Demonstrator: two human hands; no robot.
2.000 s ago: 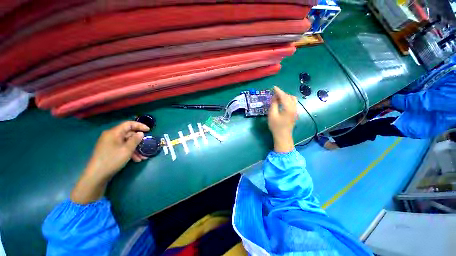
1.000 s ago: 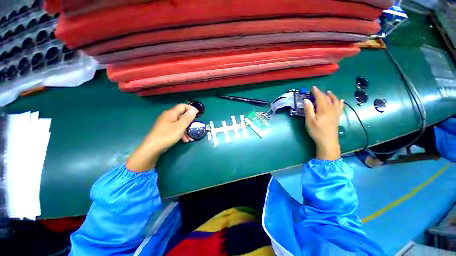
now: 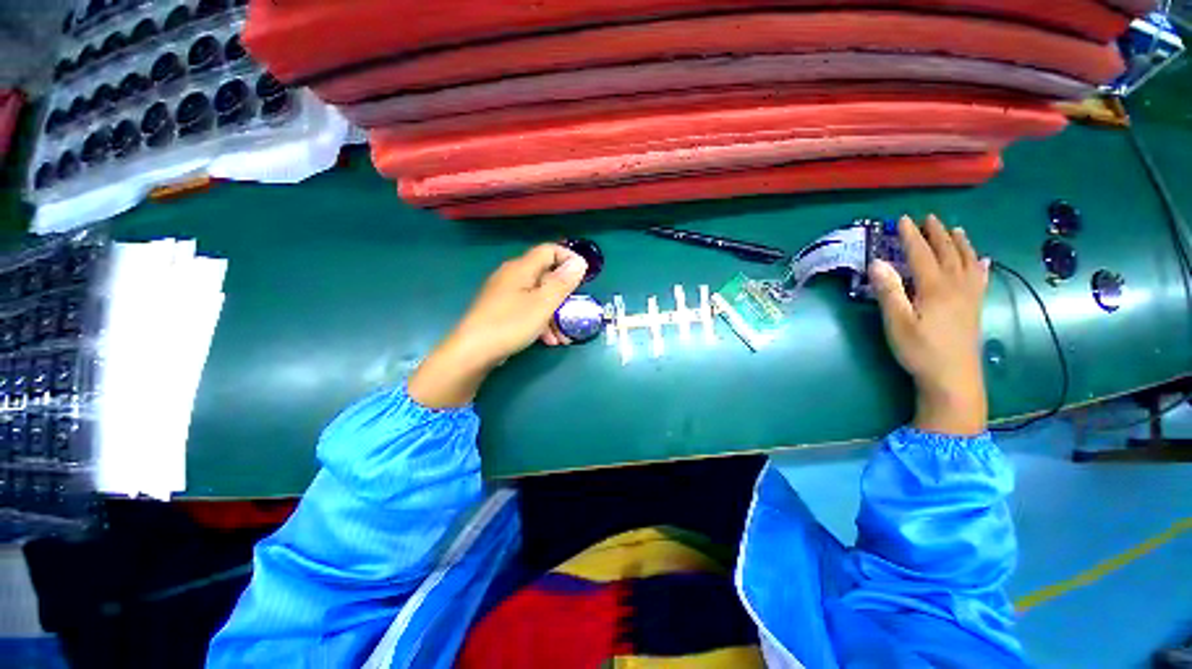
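Note:
My left hand (image 3: 513,309) holds a round display module (image 3: 579,319) by its left edge; its face looks pale grey-blue. A second black disc (image 3: 584,259) lies just behind it at my fingertips. The module meets the left end of the test flex (image 3: 662,323), a strip crossed by white tabs. The flex runs right to the green adapter board (image 3: 752,303), then the grey ribbon cable (image 3: 829,254) and the driver test board (image 3: 884,251). My right hand (image 3: 939,303) rests over the right part of this board, fingers apart, covering much of it.
A thick red foam stack (image 3: 706,144) stands behind. A slim black stick (image 3: 715,243) lies behind the flex. Several loose discs (image 3: 1060,259) lie right of the board, near a black cord (image 3: 1051,320). At left are a white blister tray (image 3: 196,167), white paper sheets (image 3: 160,373) and clear trays (image 3: 46,373).
The view has swung left, bringing the trays and paper at left into sight. The module's face has gone from dark to pale. Both hands stay at the module and the board.

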